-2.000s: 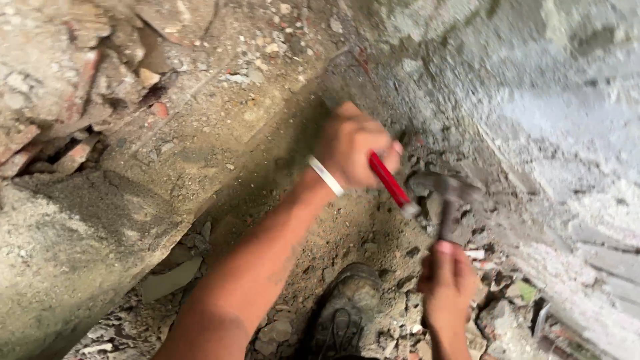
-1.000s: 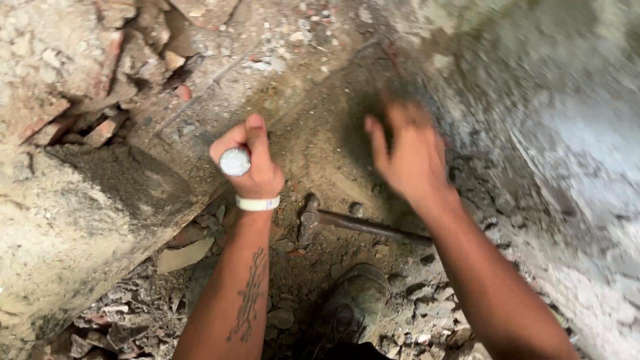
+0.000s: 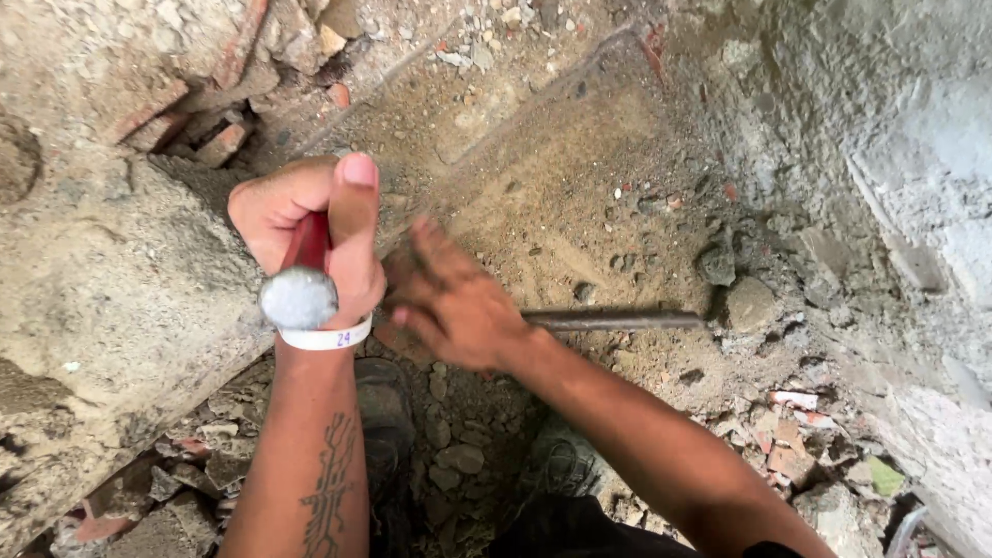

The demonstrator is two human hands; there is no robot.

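My left hand, with a white wristband below it, is closed around a red chisel whose round, worn metal end faces the camera. Beside it, my right hand is spread low over the dirt with its fingers apart, blurred by motion. A hammer lies on the sandy ground; its dark handle points right from under my right wrist, and its head is hidden behind the hand.
A rough masonry block stands at the left, with broken brick above it. A rough plastered wall rises at the right. Rubble lies lower right. My shoes are below my hands.
The right hand held the hammer two seconds ago and has let it go. From one second ago, the right hand has moved left and down, close to my left hand, which still grips the red tool.
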